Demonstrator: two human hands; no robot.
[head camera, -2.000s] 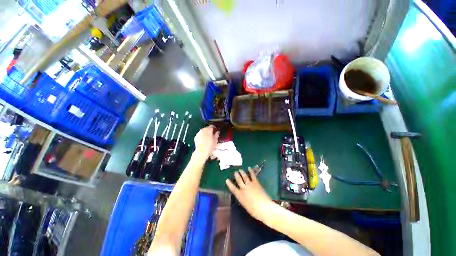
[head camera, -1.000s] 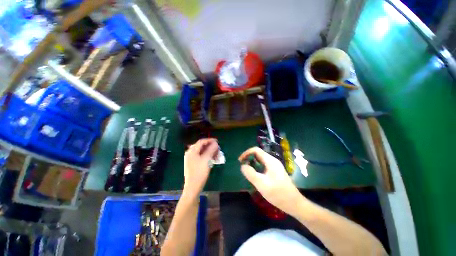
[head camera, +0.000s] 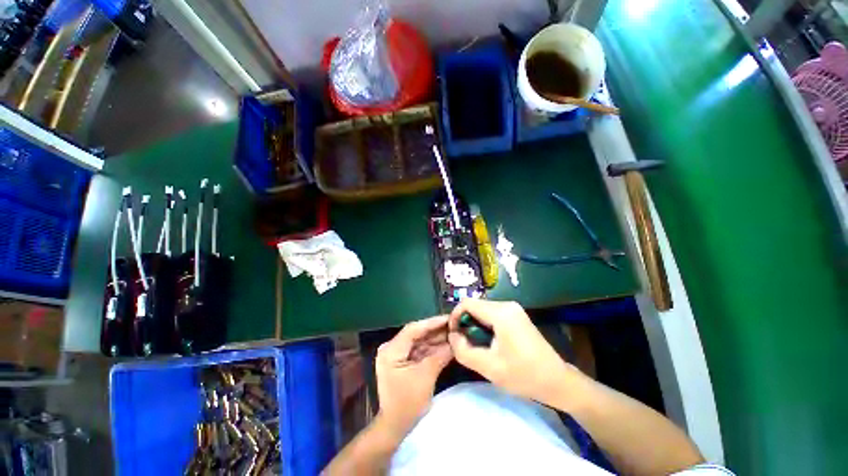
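A black lock housing (head camera: 456, 246) lies upright in view on the bench, back open, with a white strip cable (head camera: 447, 186) pointing to the back. My right hand (head camera: 502, 349) is closed around a small tool with a dark green handle (head camera: 476, 329), just in front of the housing's near end. My left hand (head camera: 414, 358) is beside it with fingers pinched together, fingertips meeting the right hand's. Whether the left fingers hold a small part is hidden. The tool's tip is hidden by the fingers.
Yellow tool (head camera: 484, 246), keys (head camera: 507, 256), blue-handled pliers (head camera: 576, 258) and hammer (head camera: 648, 237) are right. White cloth (head camera: 321, 260), grouped housings (head camera: 167, 302) and blue cylinder bin (head camera: 153, 418) are left. Parts tray (head camera: 372, 153), blue bins (head camera: 476, 98), red bowl (head camera: 404, 70) and bucket (head camera: 563, 70) stand behind.
My hands have moved from apart over the bench to together at its front edge. The small tool that lay near my right hand is gone from the bench. The view has shifted right and down.
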